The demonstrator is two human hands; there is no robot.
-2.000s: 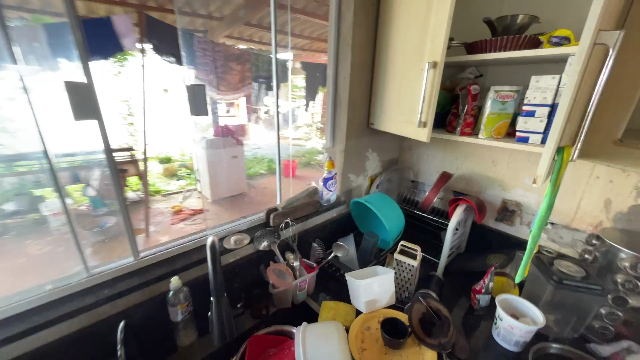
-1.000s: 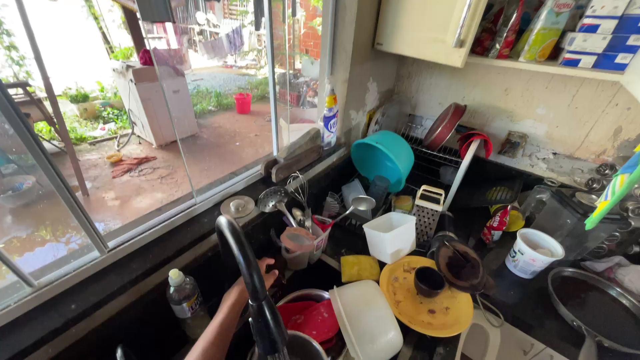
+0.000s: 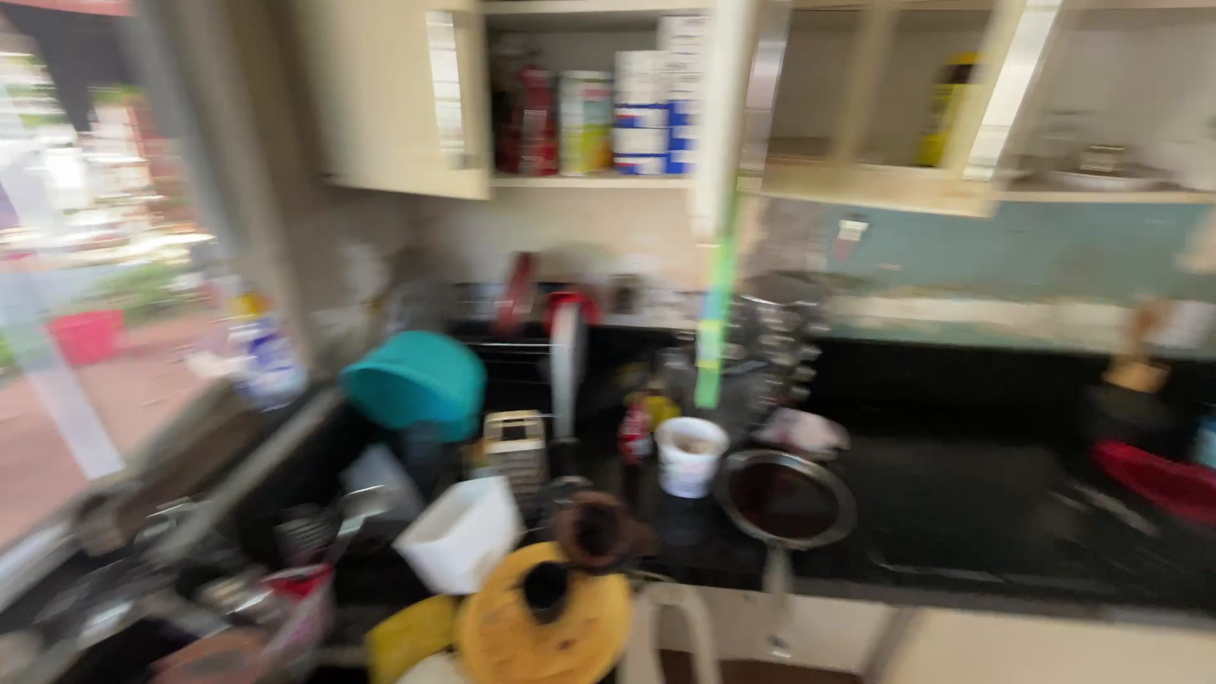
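Note:
Neither my left hand nor my right hand shows in the blurred head view. At the bottom centre lies a round yellow lid (image 3: pixel 541 617) with a small black cup (image 3: pixel 545 591) on it. A yellow sponge (image 3: pixel 408 635) is at its left, and a white plastic container (image 3: pixel 465 537) stands behind. A metal box grater (image 3: pixel 515 446) is beyond that, beside a tilted teal basin (image 3: pixel 418 382). To the right, a white tub (image 3: pixel 691 456) stands near a frying pan (image 3: pixel 787 502), whose handle points toward me. Ladles and other utensils (image 3: pixel 351 518) sit at the lower left.
Open wall cupboards (image 3: pixel 399 104) hang above the black countertop (image 3: pixel 950 494), with boxes (image 3: pixel 642 123) on a shelf. A window is at the left, a spray bottle (image 3: pixel 264 356) by its sill. A red item (image 3: pixel 1154 480) lies at the far right.
The view has swung to the right. The hand that reached beside the faucet one second ago is out of view, as is the faucet.

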